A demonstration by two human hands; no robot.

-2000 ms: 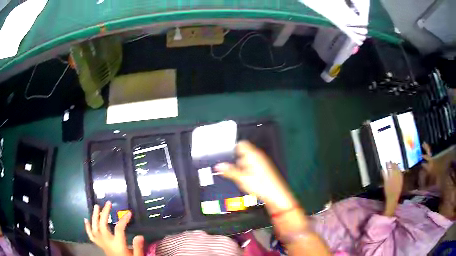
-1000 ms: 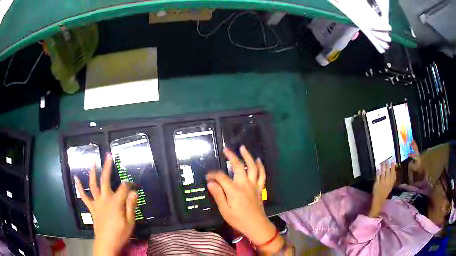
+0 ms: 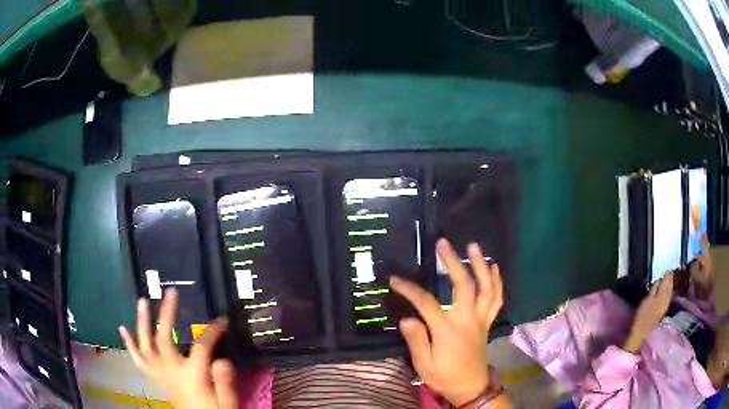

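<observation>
A black phone tray (image 3: pixel 326 240) lies in front of me with upright phones in its slots. The leftmost phone (image 3: pixel 166 240) shows an orange corner button. The second phone (image 3: pixel 268 264) and third phone (image 3: pixel 384 256) show green text lines and white labels. The rightmost slot is dark and partly behind my right hand; a small white label shows there. My left hand (image 3: pixel 182 355) is spread over the lower end of the leftmost phone, holding nothing. My right hand (image 3: pixel 456 327) has spread fingers over the third phone's right edge and the rightmost slot, holding nothing.
A similar tray (image 3: pixel 60 272) stands at the far left. A dark phone (image 3: pixel 102 132) and a tan-and-white card (image 3: pixel 242 68) lie behind the tray, near a yellow-green fan (image 3: pixel 140 40). At right, a person in a pink smock (image 3: pixel 599 335) touches phones with lit screens (image 3: pixel 667 224).
The view has shifted and come nearer the tray. My left hand has moved from the second phone to the leftmost one. The second and third phones' screens show different green text.
</observation>
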